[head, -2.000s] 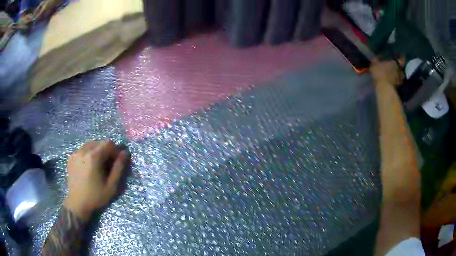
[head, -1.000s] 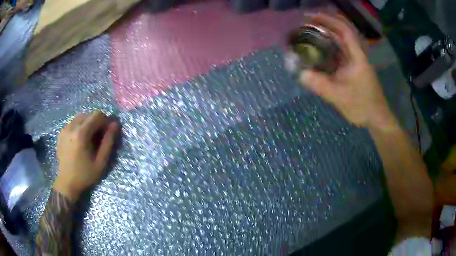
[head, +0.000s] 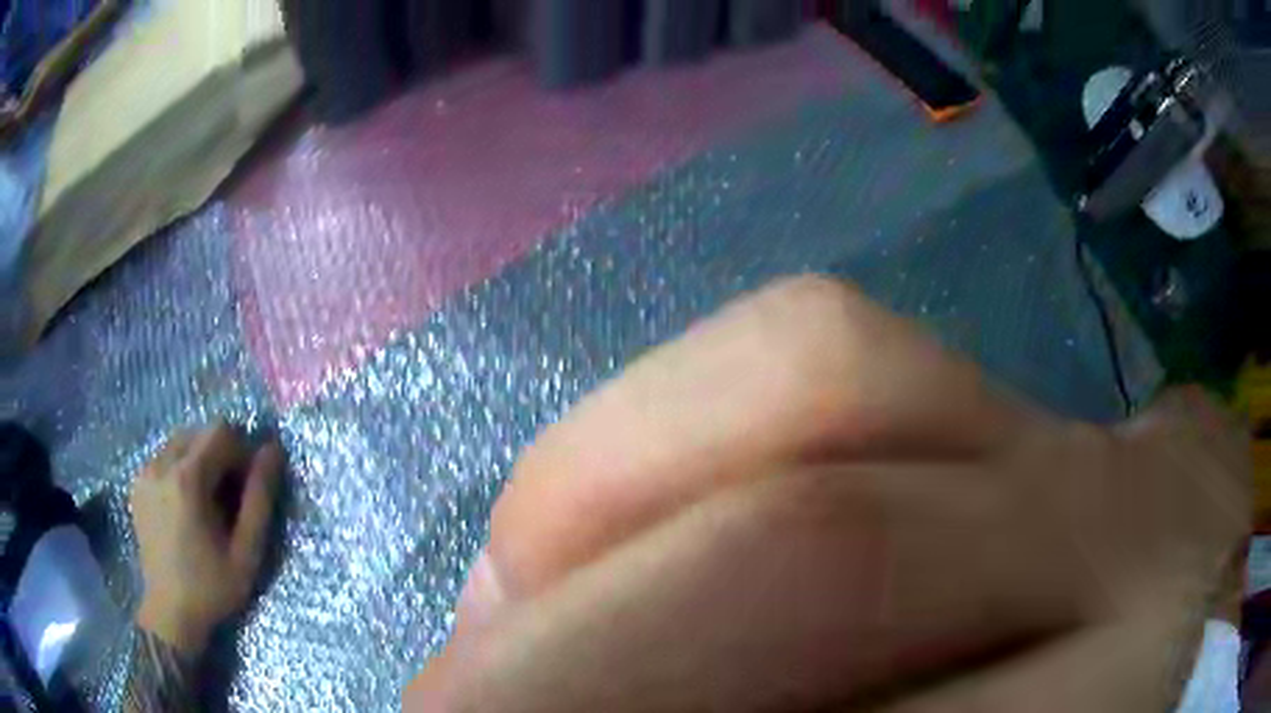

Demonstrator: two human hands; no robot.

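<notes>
My left hand (head: 202, 536) rests on the clear bubble wrap (head: 404, 460) at the lower left, fingers curled, with nothing visible in it. My right hand (head: 725, 488) is very close to the camera and fills the lower middle and right. Its fingertips are cut off or hidden, so I cannot see whether it holds anything. The round, dark, shiny object seen earlier does not show.
Pink bubble wrap (head: 404, 195) lies at the far side, with dark stacked columns (head: 558, 35) behind. Tan cardboard (head: 140, 153) is far left. A black rectangle with an orange edge (head: 913, 63) and a silver machine (head: 1150, 132) are far right. A clear container (head: 59, 599) lies left.
My right hand has gone from the far right, brought a round dark object inward, and is now close to the camera. That object is out of sight. My left hand stays curled on the wrap.
</notes>
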